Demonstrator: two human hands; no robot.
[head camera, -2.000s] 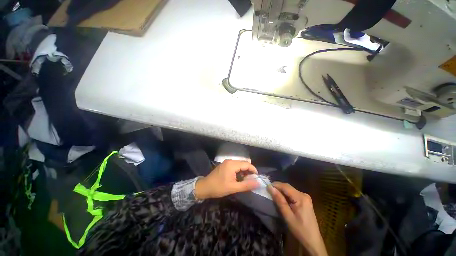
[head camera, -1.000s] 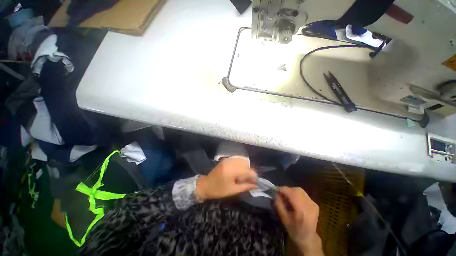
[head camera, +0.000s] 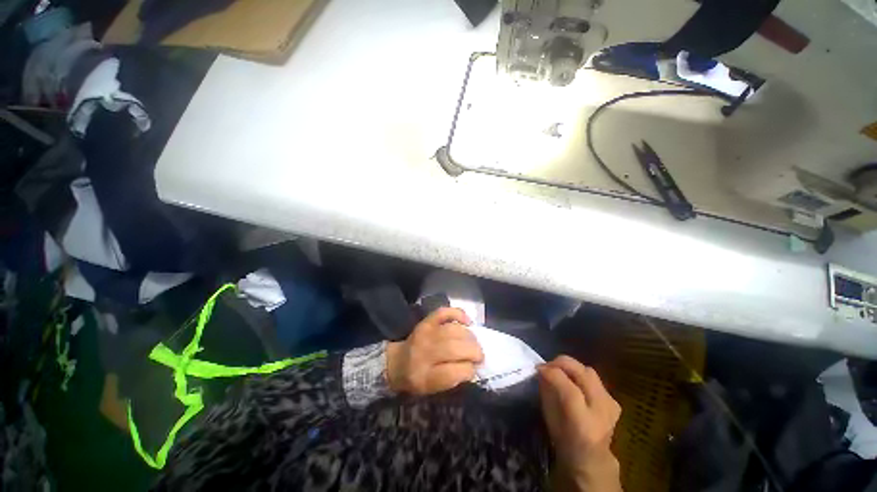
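Observation:
A garment piece (head camera: 505, 357) with a white inner side is stretched between my two hands, in front of the table's near edge. A dark line shows along its lower edge. My left hand (head camera: 438, 354) is closed in a fist on its left end. My right hand (head camera: 580, 413) pinches its right end between thumb and fingers. Whether a small tool is in my right hand cannot be told. Dark cloth lies under the piece.
The white table (head camera: 317, 154) carries the sewing machine head (head camera: 548, 43), black thread snips (head camera: 664, 181) and a black cord (head camera: 590, 130). A brown board (head camera: 231, 27) lies at the back left. Neon green tape (head camera: 183, 370) lies lower left. A yellow basket (head camera: 664, 384) is below right.
My left hand has turned from a pinch to a fist. More of the white side now shows, spread wide between the hands. The neon tape reaches further right.

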